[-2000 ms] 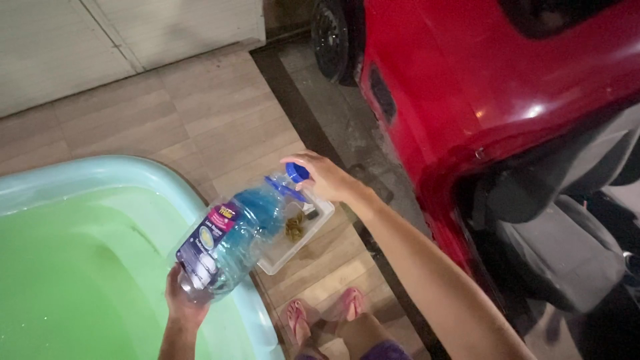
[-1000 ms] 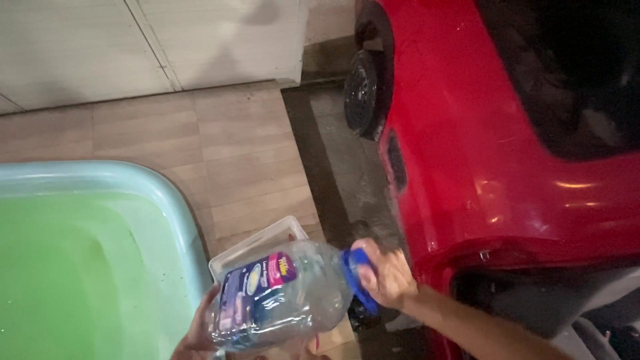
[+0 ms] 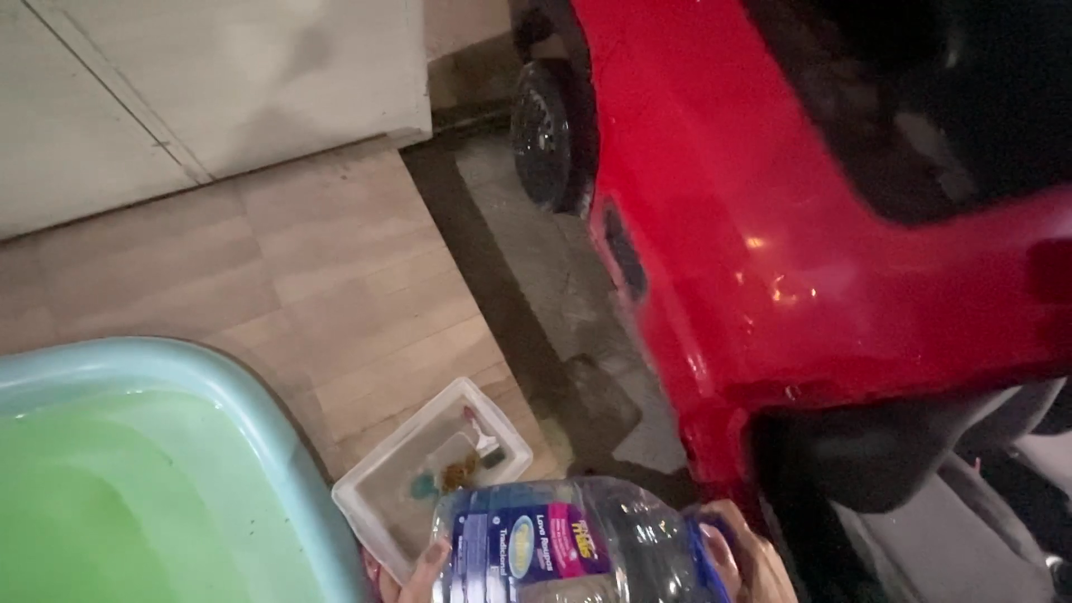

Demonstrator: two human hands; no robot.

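Note:
A large clear plastic bottle with a printed label and some blue liquid (image 3: 578, 540) lies on its side across the lower middle, cut off by the bottom edge. My left hand (image 3: 414, 574) holds its base end. Around the blue handle at the neck end is my right hand (image 3: 745, 557). Beyond the bottle a white plastic tray (image 3: 377, 477) stands on the floor, partly hidden by it. In the tray lie a paintbrush (image 3: 486, 440), a brownish clump (image 3: 458, 474) and a small blue-green patch (image 3: 424, 484).
A light blue tub of green liquid (image 3: 276, 410) fills the lower left. The red car body (image 3: 712, 209), its wheel (image 3: 548, 138) and a grey seat (image 3: 938, 511) take up the right. White metal panels (image 3: 251, 75) stand at the upper left, above wood-look flooring (image 3: 335, 276).
The right hand moved from the blue cap region to the bottle's handle side, and the bottle went from slanted to nearly level. The view has shifted, bringing the tray's contents back into sight.

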